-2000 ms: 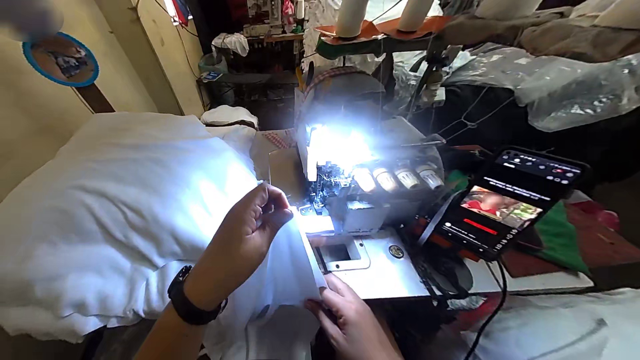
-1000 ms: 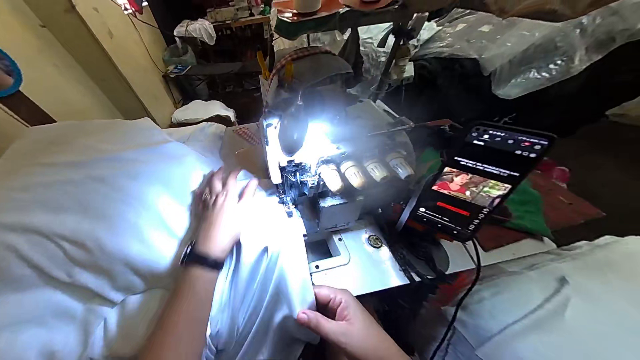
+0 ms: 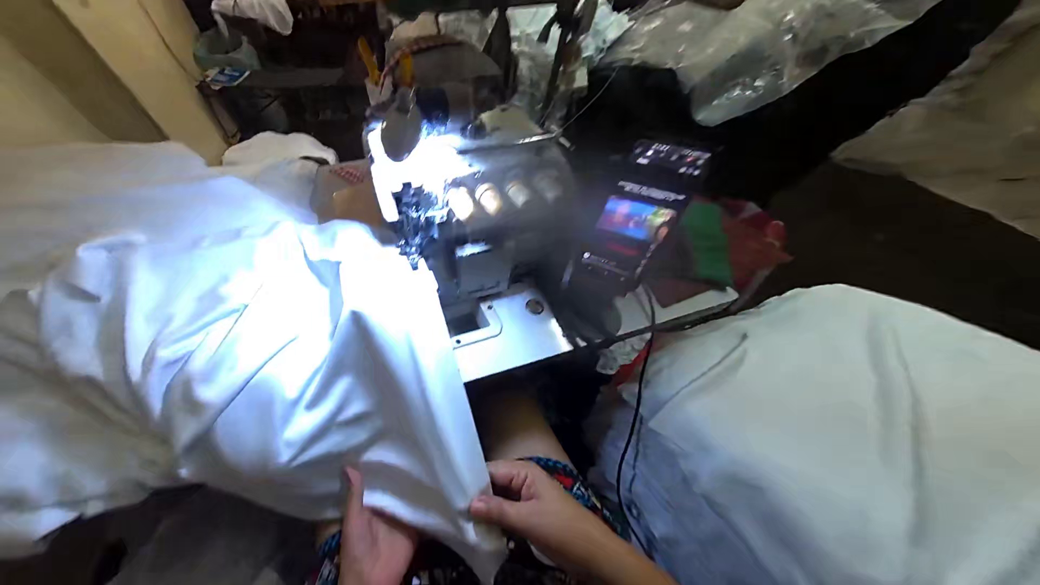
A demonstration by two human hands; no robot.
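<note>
White fabric [image 3: 268,357] spreads from a lit overlock sewing machine [image 3: 487,219] down toward my lap. Its upper right edge reaches the machine's needle area, where glare hides detail. My right hand [image 3: 520,504] pinches the fabric's lower right edge between thumb and fingers. My left hand [image 3: 374,540] is under the lower edge of the cloth, thumb raised and palm partly showing; the fabric covers its fingertips, so a grip there is not clear.
Right of the machine, a smartphone [image 3: 638,215] with a lit screen stands with a black cable [image 3: 638,406] hanging down. A large white cloth bundle [image 3: 821,414] is at the right. More white cloth [image 3: 106,183] is piled at the left. Plastic sheeting [image 3: 756,57] lies behind.
My left hand has moved from on top of the cloth beside the machine down to its lower edge. My right hand has gone lower along the edge. More fabric now spreads below the machine.
</note>
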